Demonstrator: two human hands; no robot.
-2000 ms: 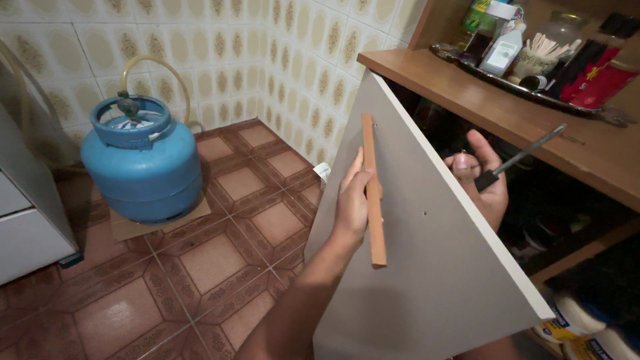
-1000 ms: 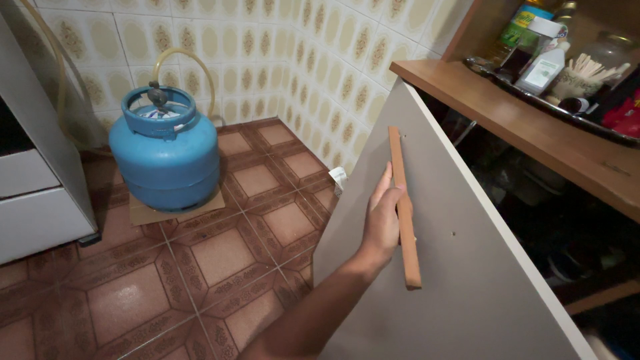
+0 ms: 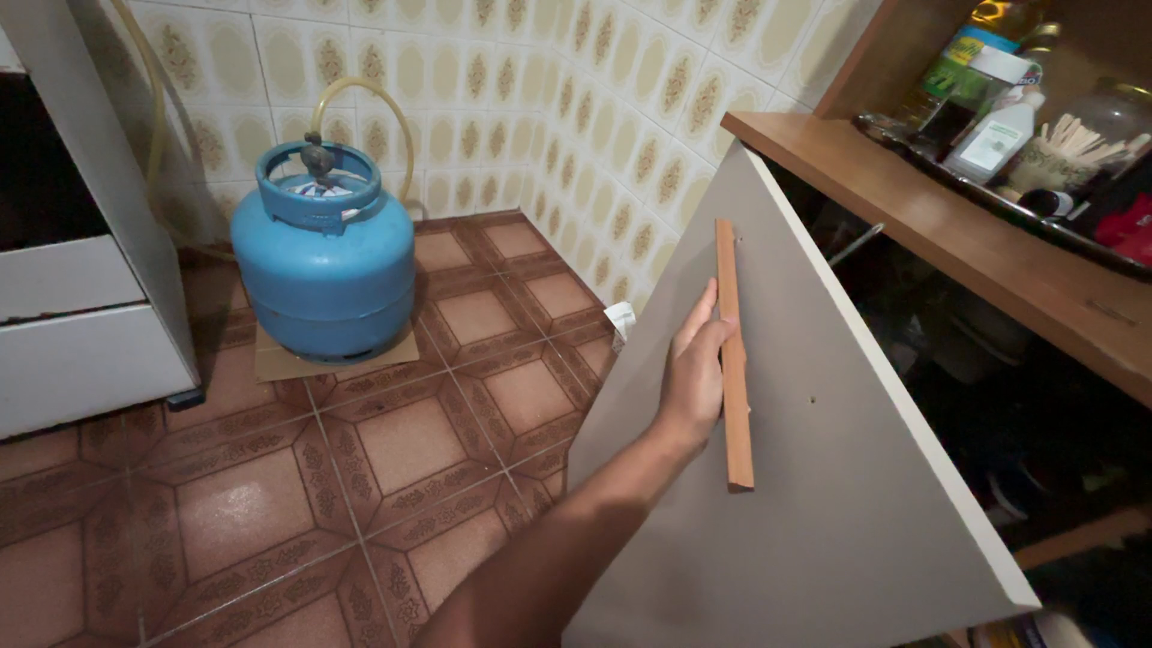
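My left hand grips a wooden bar handle and holds it against the outer face of a grey cabinet door. Small holes show in the door, one near the bar's upper end and one to its right. The door stands open from the wooden cabinet. The metal shaft of a screwdriver shows just past the door's upper edge, inside the dark opening. My right hand is hidden behind the door.
A blue gas cylinder with a hose stands on cardboard at left, beside a white stove. Bottles and a jar of wooden sticks stand on a tray on the cabinet's wooden shelf.
Two seconds ago my right hand showed past the door's edge with the screwdriver; it has gone out of sight behind the door. My left hand still holds the bar. The view has shifted.
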